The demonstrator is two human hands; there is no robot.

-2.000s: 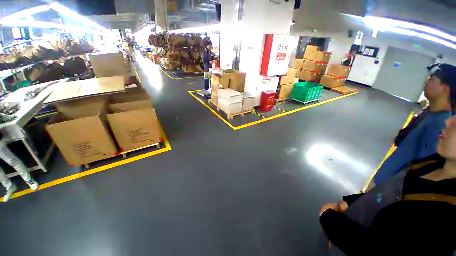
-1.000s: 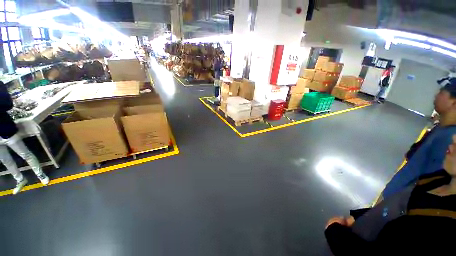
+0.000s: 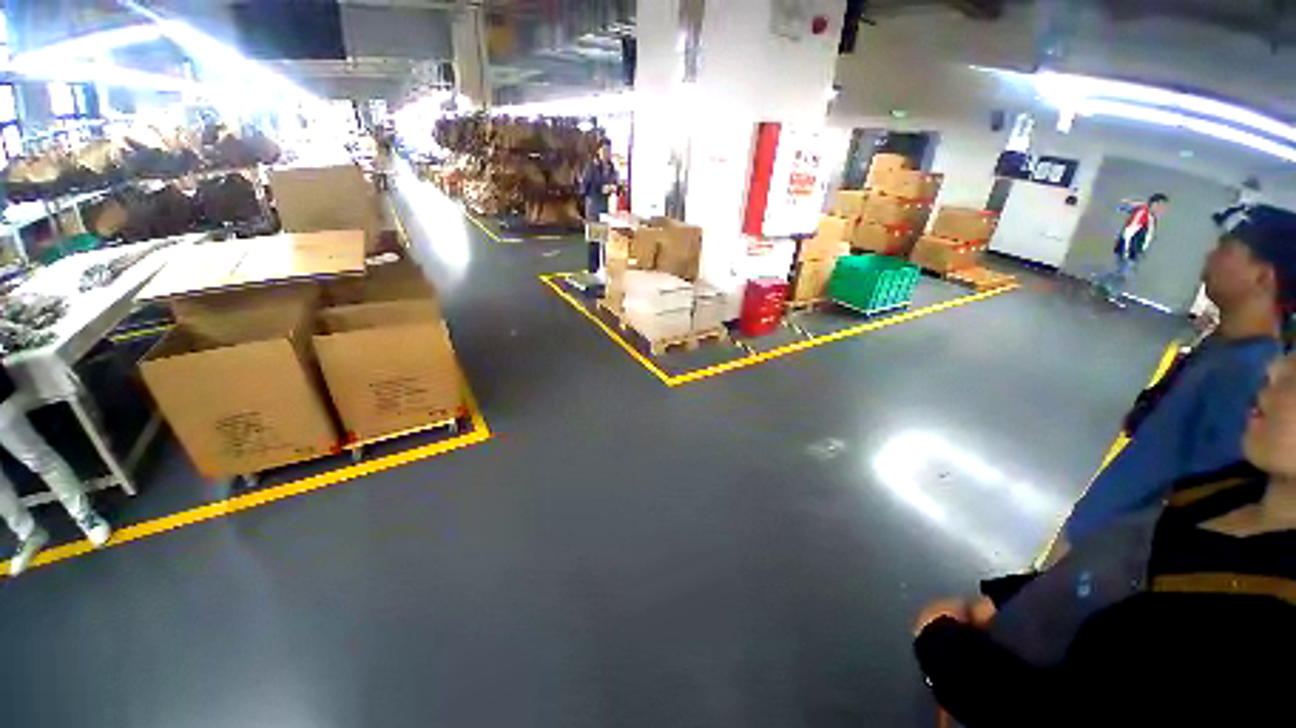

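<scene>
Neither my left hand nor my right hand is in the picture. Nearest on the right stands a person in black sleeves and a dark apron with tan straps [image 3: 1087,626], cut off by the edge, hands together in front. Beyond stands a person in a blue top and dark cap [image 3: 1187,413]. At the left, two open brown cartons [image 3: 239,405] stand side by side on low wheeled dollies, flaps up.
A white worktable [image 3: 71,334] with grey pieces and a person's light trousers [image 3: 46,462] are at the left. By the pillar [image 3: 725,128] are white boxes [image 3: 658,306], a red box [image 3: 763,306], a green crate [image 3: 871,283] and stacked cartons [image 3: 893,192]. Yellow tape marks the floor.
The view swung right, then back left. A person in a red, white and dark top has come into view at the far right and moved further into the hall.
</scene>
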